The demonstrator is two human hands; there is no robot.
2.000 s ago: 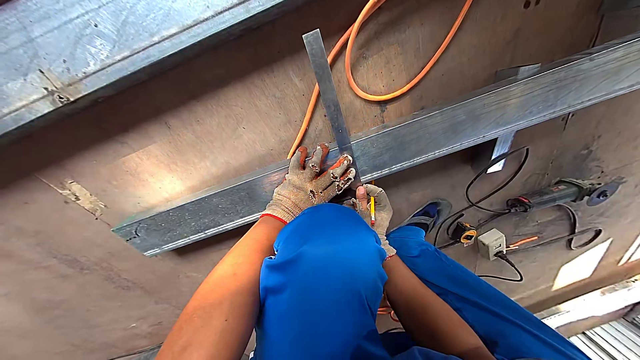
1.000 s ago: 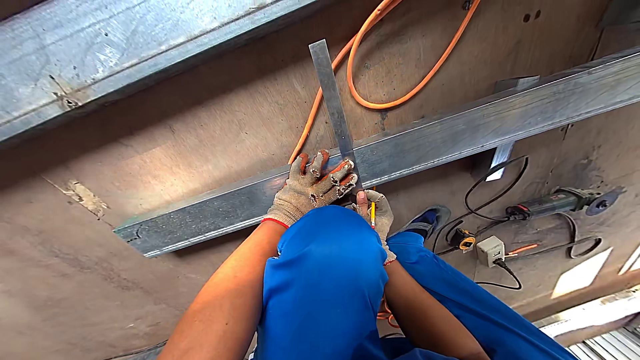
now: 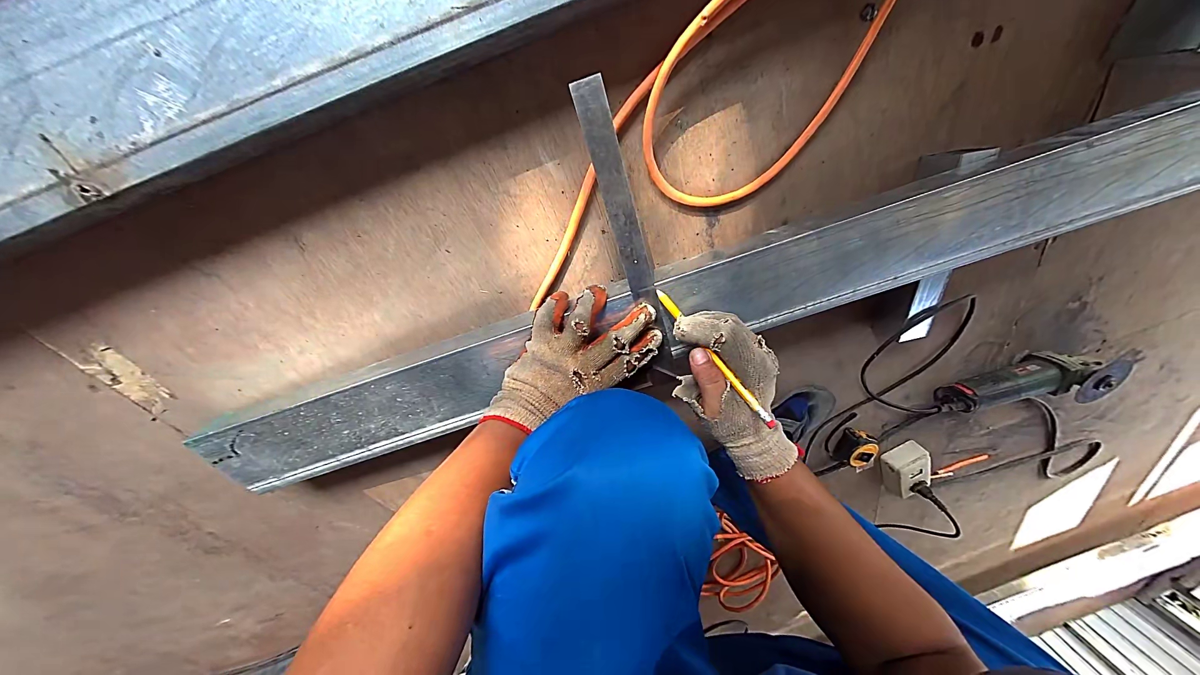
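Observation:
A galvanized steel channel (image 3: 394, 394) runs slantwise across the view, and a flat metal square's blade (image 3: 611, 178) lies across it, reaching beyond its far edge. My left hand (image 3: 581, 352), in a worn, torn knit glove with orange patches, presses on the channel and the near end of the blade, fingers spread. My right hand (image 3: 736, 375), in a similar glove with the thumb tip bare, holds a yellow pencil (image 3: 741, 386). The pencil's tip touches or nearly touches the channel beside the blade's right edge. The square's near end is partly hidden by my left hand.
Another wide steel beam (image 3: 234, 84) spans the upper left. An orange hose or cable (image 3: 797, 145) loops on the plywood floor (image 3: 281, 281). At right lie an angle grinder (image 3: 1022, 380), a tape measure (image 3: 855, 448) and a socket box (image 3: 906, 469). My blue-clad knee (image 3: 600, 525) is between my arms.
My right hand has risen from beside my knee to the channel, bringing the pencil's tip up to the blade's edge. My left hand stays in place on the square and channel.

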